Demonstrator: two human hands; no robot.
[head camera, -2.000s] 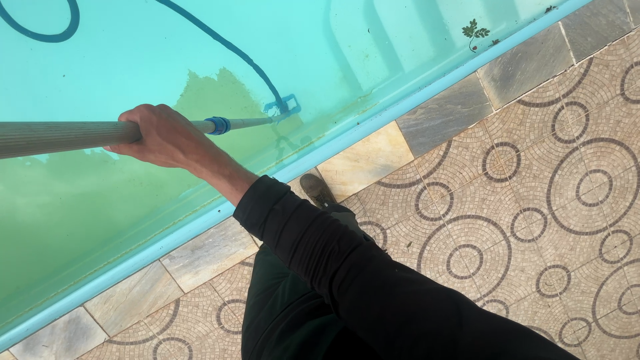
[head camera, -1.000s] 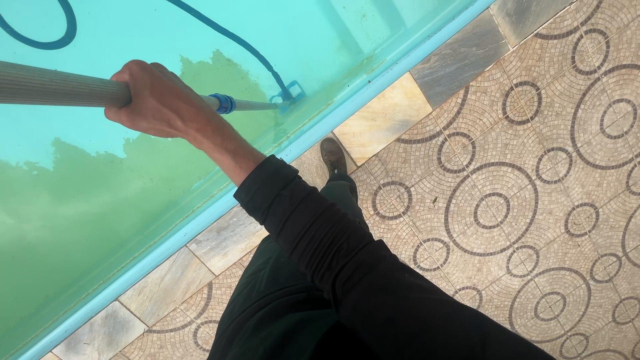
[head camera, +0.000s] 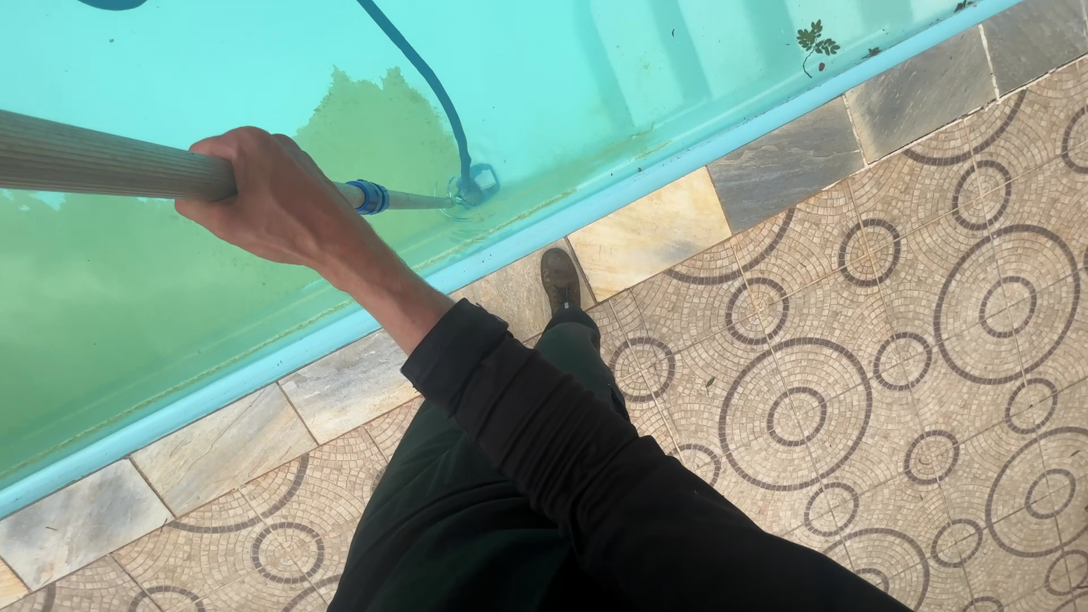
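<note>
My right hand (head camera: 263, 200), at the end of a black sleeve, is closed around a ribbed telescopic pole (head camera: 102, 157). Past the hand the pole carries a blue locking collar (head camera: 369, 197) and runs down into the pool water. At its lower end a pool vacuum head (head camera: 478, 184) lies under water close to the pool wall, partly blurred by ripples. A dark blue hose (head camera: 421, 72) joins the head from above. My left hand is not in view.
The light blue pool edge (head camera: 586, 219) runs diagonally, bordered by stone coping tiles (head camera: 650, 229). My shoe (head camera: 560, 279) stands on the coping. Patterned paving (head camera: 795, 416) lies to the right. A leafy sprig (head camera: 816, 42) and pool steps (head camera: 671, 51) show at the top.
The vacuum head sits close to the pool wall throughout; ripples now surround the pole where it enters the water. The view has shifted somewhat, and the sprig is back in sight.
</note>
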